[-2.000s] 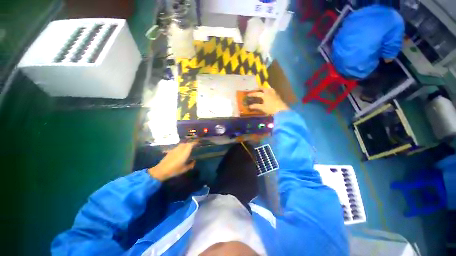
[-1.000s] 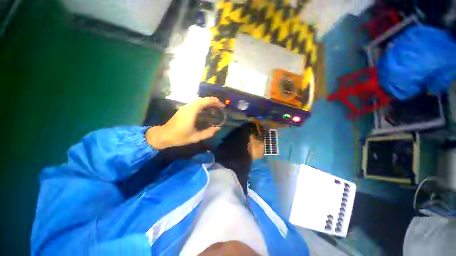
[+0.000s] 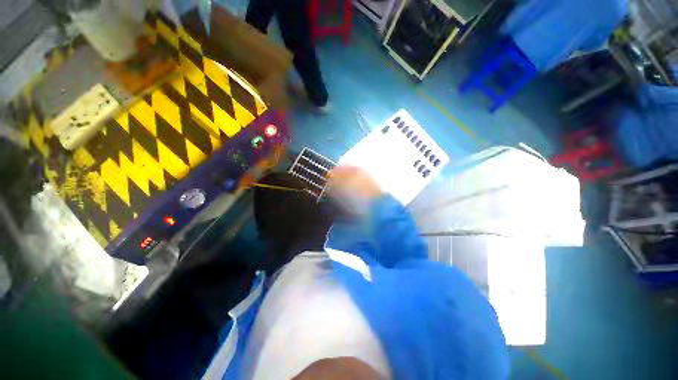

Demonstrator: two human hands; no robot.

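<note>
My right hand (image 3: 353, 189) is blurred, between the small grid tray (image 3: 311, 172) and the white foam tray (image 3: 386, 159). Whether it holds anything cannot be told. The foam tray carries dark round parts in rows near its far right side. My left hand is not in view. The orange-brown fixture (image 3: 149, 68) is blurred at the upper left, on the machine's striped bed, close to a pale cylinder (image 3: 111, 33).
The control panel (image 3: 193, 197) runs along the machine's near edge, with red and green lights. White foam blocks (image 3: 516, 289) and wrap (image 3: 491, 193) lie at the right. A person's dark-clothed leg (image 3: 305, 56), a blue stool (image 3: 499, 74) and frames (image 3: 420, 37) stand beyond.
The view has swung right, so the machine now sits at the left. My left hand, earlier holding a round dark part, has left the picture. My right hand now shows beside the foam tray.
</note>
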